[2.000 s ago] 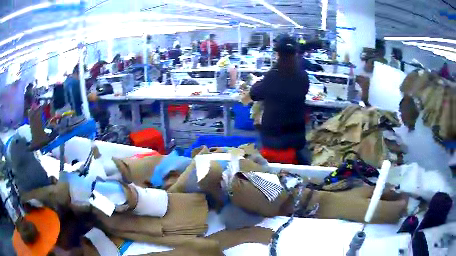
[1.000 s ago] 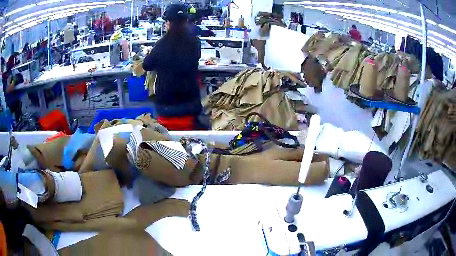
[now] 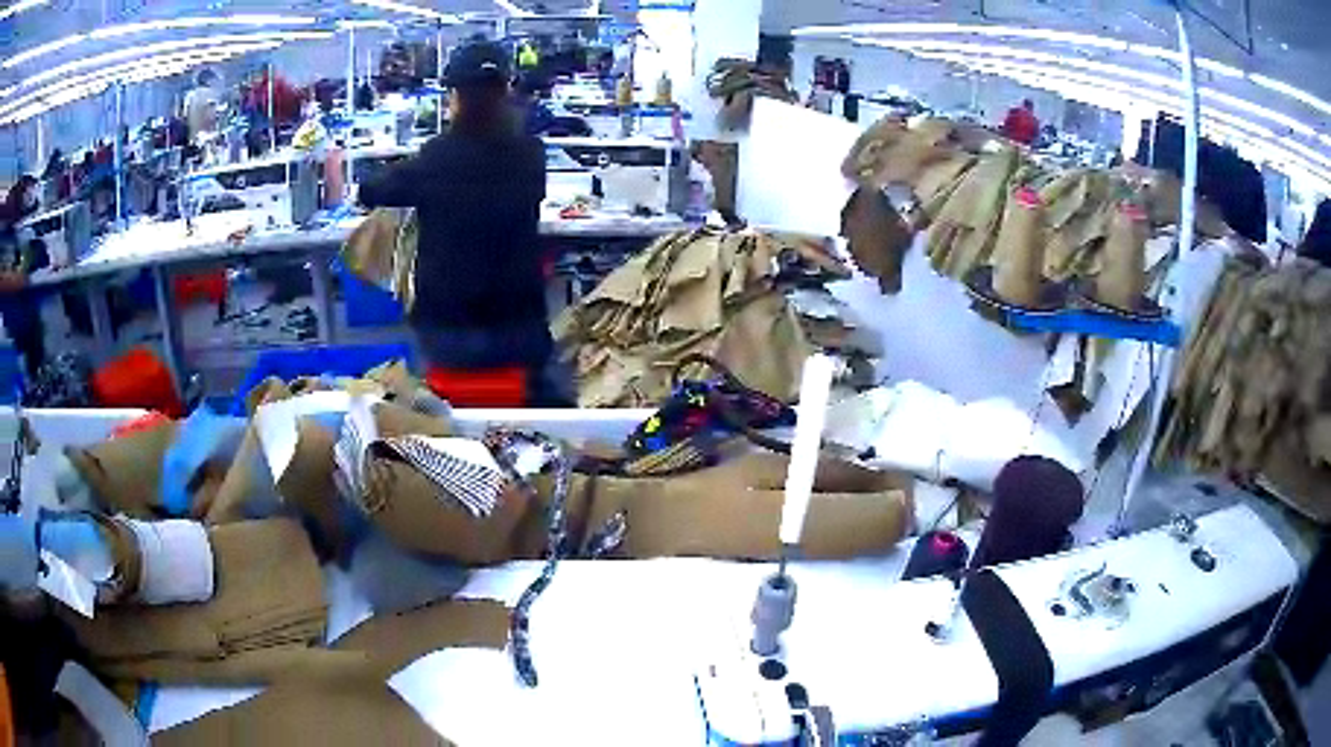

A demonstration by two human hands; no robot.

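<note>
Neither of my hands shows in the head view. The white sewing machine (image 3: 890, 649) lies at the lower right, with a black band round its arm and a white rod (image 3: 806, 453) standing on its head; its needle area is out of sight. Left of it, brown cut panels (image 3: 438, 642) lie flat on the white table. Folded brown stacks (image 3: 270, 584) lie at the left beside a white wrapped roll (image 3: 172, 560). Striped cloth pieces (image 3: 438, 470) rest on a brown bundle, with a dark patterned fabric-strip tie (image 3: 552, 540) hanging down to the tabletop.
A long brown bundle (image 3: 745, 504) and a dark colourful strapped item (image 3: 708, 420) lie behind the machine. Beyond are a large tan cloth heap (image 3: 715, 314), a blue thread stand (image 3: 1088, 318) with two cones, hanging brown pieces (image 3: 1263, 365) and a standing person in dark clothes (image 3: 475, 234).
The view has swung right, bringing the machine arm and thread stand in and the orange disc almost out at the left. The standing person's arm now reaches out to the left.
</note>
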